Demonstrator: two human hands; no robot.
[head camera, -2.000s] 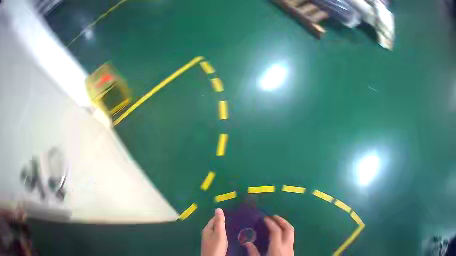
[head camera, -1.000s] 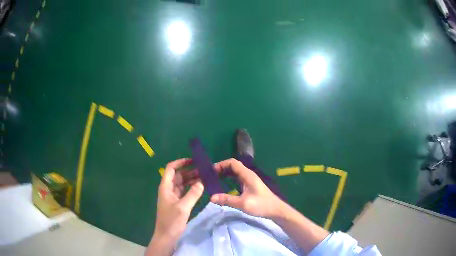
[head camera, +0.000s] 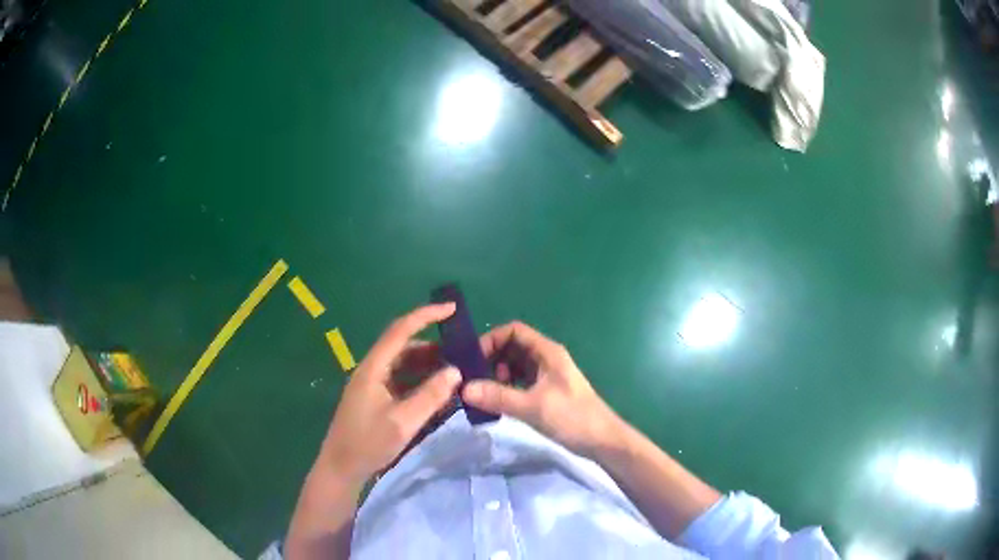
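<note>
A dark purple tape roll (head camera: 464, 348) is seen edge-on in front of the light blue shirt, held above the green floor. My left hand (head camera: 397, 383) grips its left side, with fingers near the top and the thumb lower down. My right hand (head camera: 539, 385) grips its right side, thumb at the lower end and fingers curled behind it. Both hands are bare. The roll's flat faces and its core hole are hidden, and no loose tape end can be made out.
A wooden pallet (head camera: 528, 68) lies on the floor at the top, with plastic-wrapped rolls (head camera: 664, 55) and pale fabric (head camera: 791, 82) beside it. A yellow carton (head camera: 82, 399) stands by a white wall or panel (head camera: 42, 438) at lower left. Yellow tape (head camera: 216, 356) marks the floor.
The roll, flat face up two seconds ago, was turned on edge by one second ago and now stands more upright. The view has turned; the pallet and wrapped rolls are back in view, and the shoe is gone.
</note>
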